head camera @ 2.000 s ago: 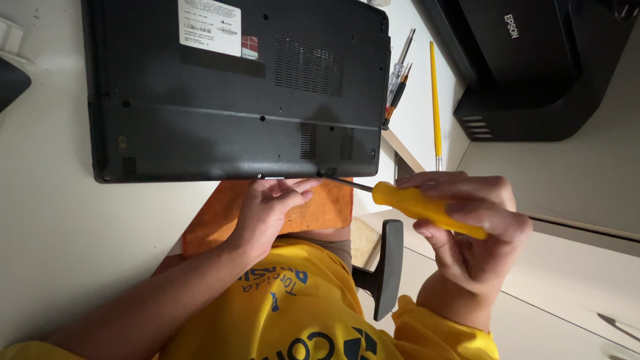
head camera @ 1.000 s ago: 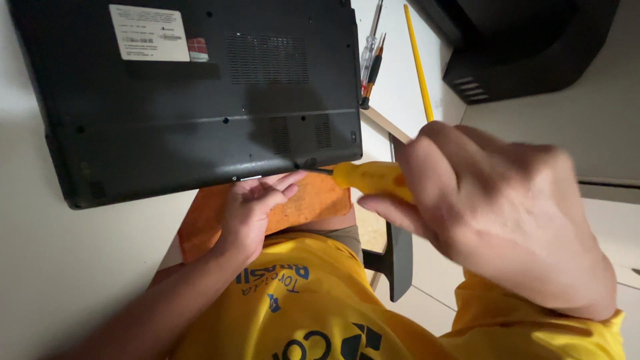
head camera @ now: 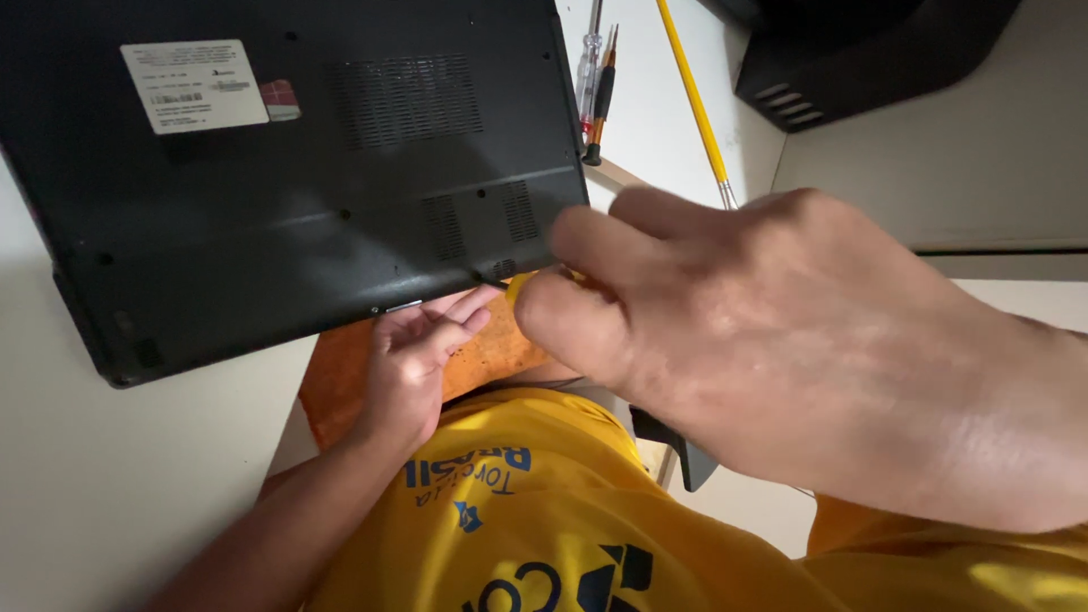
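Observation:
A black laptop lies with its underside up at the desk's edge, showing vents, screw holes and a white label. My right hand is closed around the yellow handle of a screwdriver, and mostly hides it. The short visible part of its dark shaft meets the laptop's near edge, beside a small round vent. My left hand is at that same edge, palm up with fingers curled under it, by a thin metallic strip. Whether it bears the laptop's weight cannot be told.
Beyond the laptop's right side lie a clear-handled screwdriver, a precision screwdriver with a black and copper-coloured handle and a yellow-handled brush. A black printer stands farther right. Orange cloth lies below the laptop's edge.
My right hand has come over the screwdriver's handle, which showed more fully before, and has turned back-of-hand up. My left hand keeps its place at the laptop's edge. The view has shifted.

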